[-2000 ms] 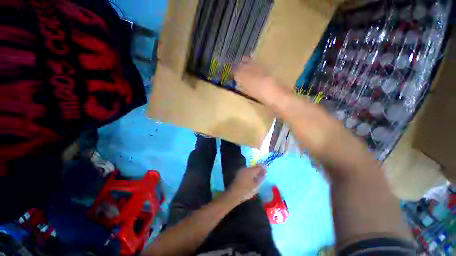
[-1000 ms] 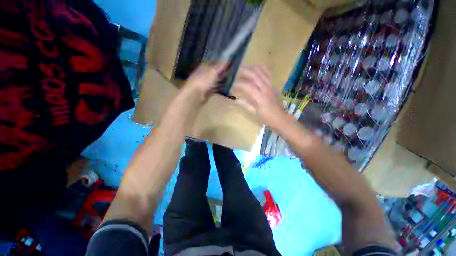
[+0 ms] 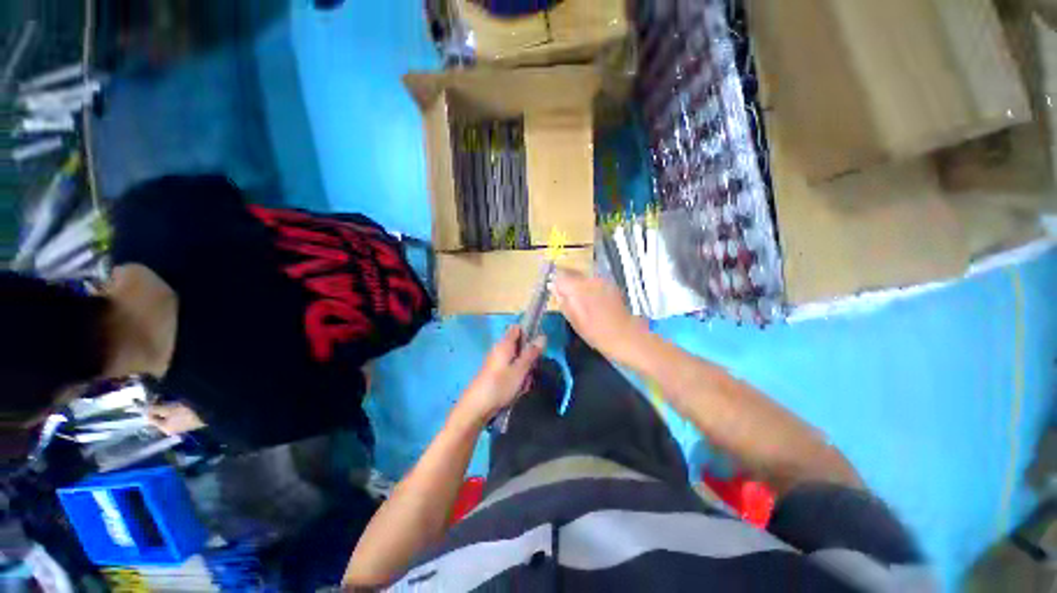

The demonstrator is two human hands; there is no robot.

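Note:
My left hand (image 3: 507,368) is closed around a small bundle of grey wired strips (image 3: 537,304), held tilted in front of my body. Yellow lead wires (image 3: 558,244) fan out at the bundle's upper end. My right hand (image 3: 593,306) is beside the upper part of the bundle; whether its fingers grip it is too blurred to tell. An open cardboard carton (image 3: 514,283) stands just beyond, with dark-grey strips (image 3: 493,185) in rows on its left side.
More strips (image 3: 640,266) lie right of the carton, beside a film-wrapped stack (image 3: 709,151). Brown cartons (image 3: 881,232) stand far right. A person in a black and red shirt (image 3: 278,313) sits at left, near a blue bin (image 3: 133,518). Red plastic (image 3: 748,498) shows beside me.
Both hands have drawn back from the carton, and my left hand now holds a strip bundle in front of me. The view has shifted, showing the whole carton and more of the person at left.

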